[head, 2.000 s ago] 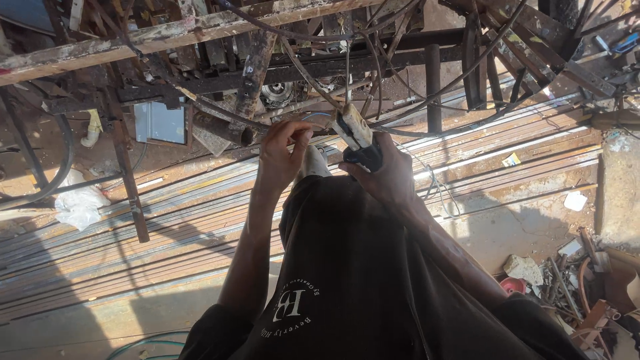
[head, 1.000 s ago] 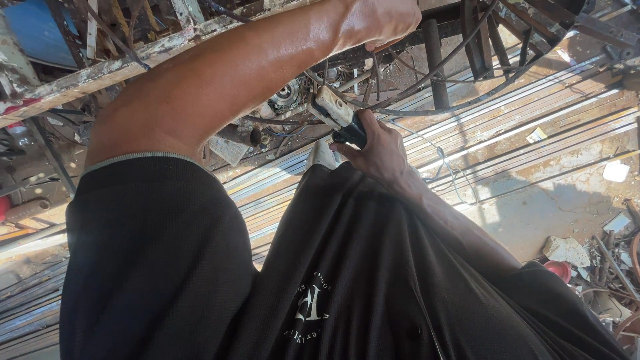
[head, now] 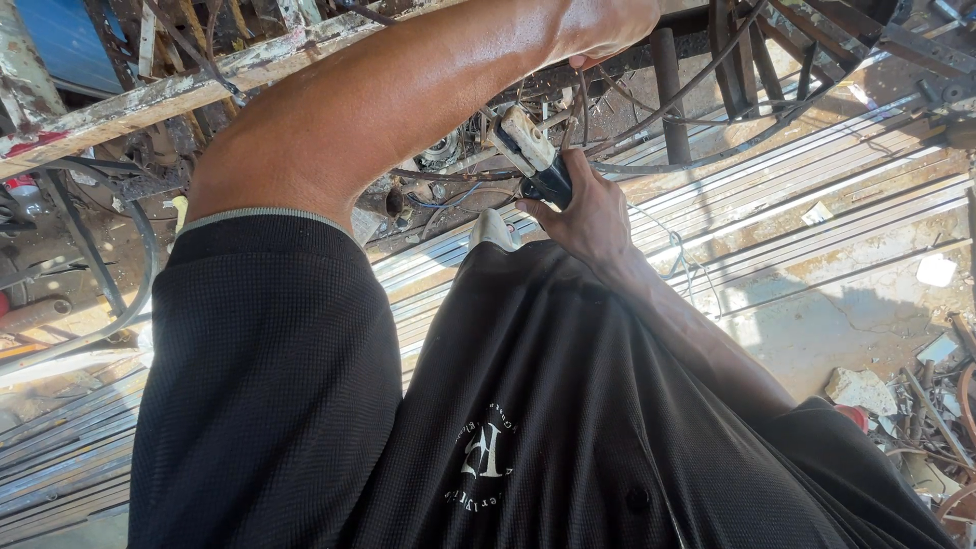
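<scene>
My right hand [head: 593,217] is closed around the black handle of a worn, pale-jawed hand tool [head: 530,145], which looks like a welding electrode holder. Its pale end points up and left, among thin bent metal rods. My left arm reaches across the upper view, and my left hand [head: 614,27] is at the top edge, beside the dark metal frame. A fingertip shows at the upper end of a thin curved rod [head: 585,110]; whether the fingers grip it cannot be told. A long curved metal strip [head: 686,164] passes beyond my right hand.
A paint-spattered metal bar [head: 175,95] crosses the upper left. Long thin metal bars [head: 823,183] lie across the ground on both sides of me. A dark upright tube [head: 669,95] stands near the top. Rubble and scrap [head: 862,393] lie at lower right.
My left hand has moved from beside the tool, up and right to the top edge, and the arm now crosses the upper view. My right hand still holds the tool.
</scene>
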